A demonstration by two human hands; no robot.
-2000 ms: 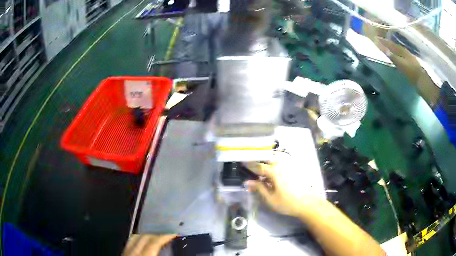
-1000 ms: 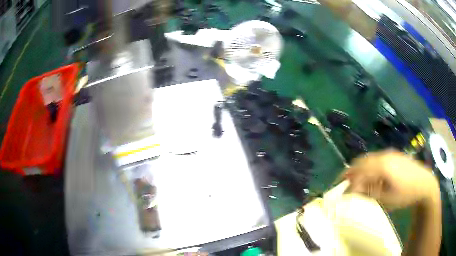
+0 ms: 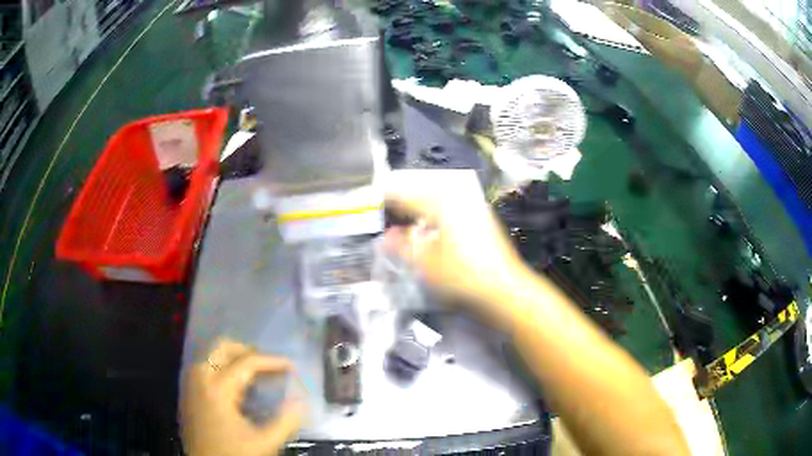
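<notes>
My left hand (image 3: 233,405) is at the front left of the silver plate, with its fingers around a dark grey block (image 3: 265,397), likely a power adapter. My right hand (image 3: 432,249) is blurred beside the nest (image 3: 336,267), right of the welding horn's yellow strip; its fingertips are unclear, and I cannot tell if it holds anything. The silver horn (image 3: 312,120) stands above the nest. Another dark piece (image 3: 408,358) with a white patch lies on the plate, right of the dark clamp bar (image 3: 343,365) with its silver ring.
A red basket (image 3: 133,209) with a white label and a small black item stands left of the plate. A white desk fan (image 3: 538,129) stands behind right. Black parts (image 3: 570,258) heap along the right side. Pale cardboard (image 3: 681,392) lies at the right front.
The view swung right, then back. My right hand went from the nest to the cardboard at the right, then back beside the nest. The dark piece beside the clamp bar is new on the plate.
</notes>
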